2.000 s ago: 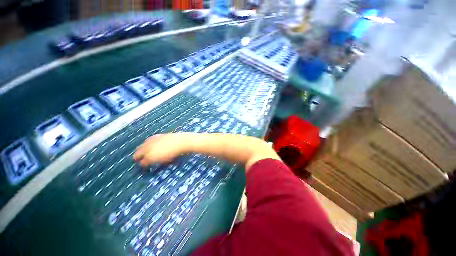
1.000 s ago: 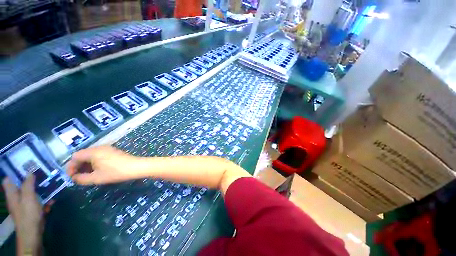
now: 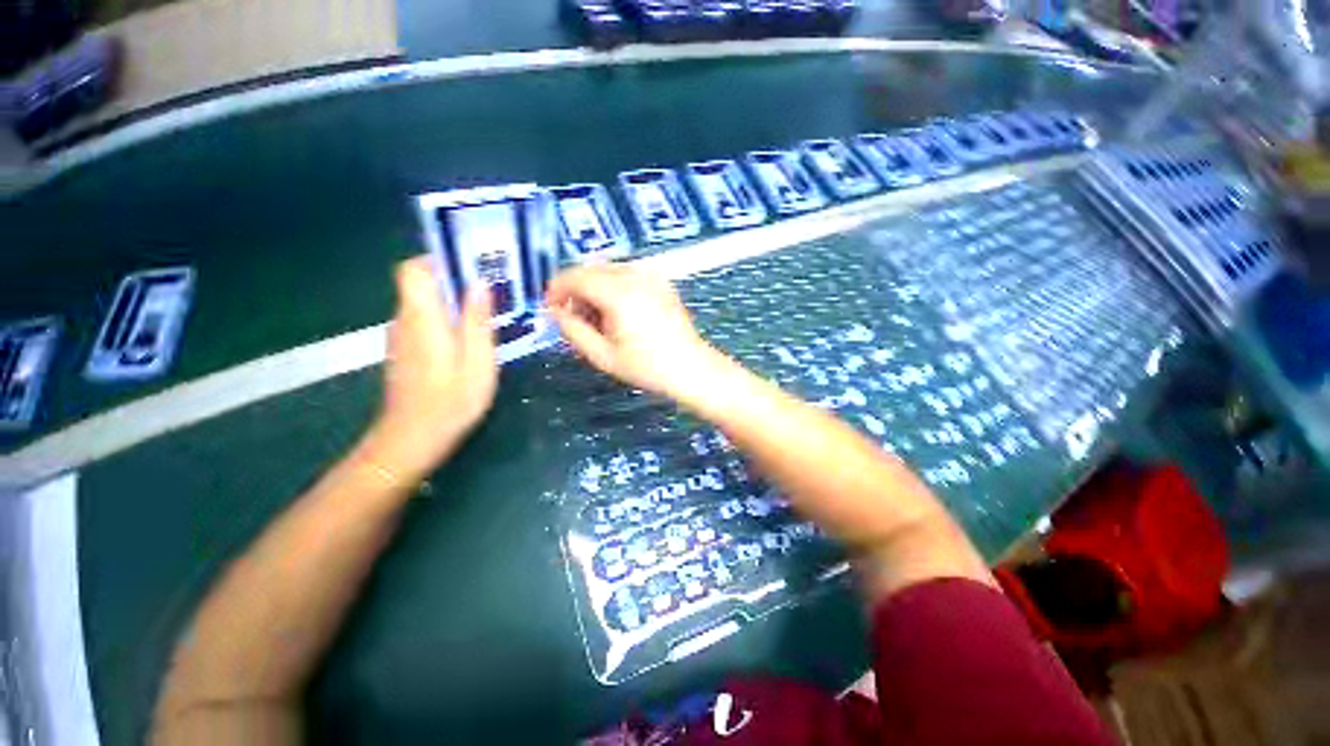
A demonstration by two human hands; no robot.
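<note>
My left hand (image 3: 441, 357) holds a pale-rimmed device housing (image 3: 489, 251) upright above the conveyor edge rail, its open dark inside facing me. My right hand (image 3: 610, 313) is at the housing's right edge with fingertips pinched together; whether a small part is between them cannot be seen. A clear blister tray (image 3: 686, 561) of small whitish components lies on the green bench below and right of my hands, partly emptied at its near side. A second, fuller blister tray (image 3: 1006, 277) lies further right.
A row of housings (image 3: 722, 193) runs along the green belt (image 3: 321, 175) beyond the pale rail (image 3: 277, 357). Two more housings (image 3: 142, 324) lie at left. A tray of larger parts (image 3: 1196, 219) is far right. A red stool (image 3: 1130, 561) stands at lower right.
The view has swung left. My left hand, with the housing, now shows nearer the middle and holds it more upright. My right hand stays close to the housing's right edge.
</note>
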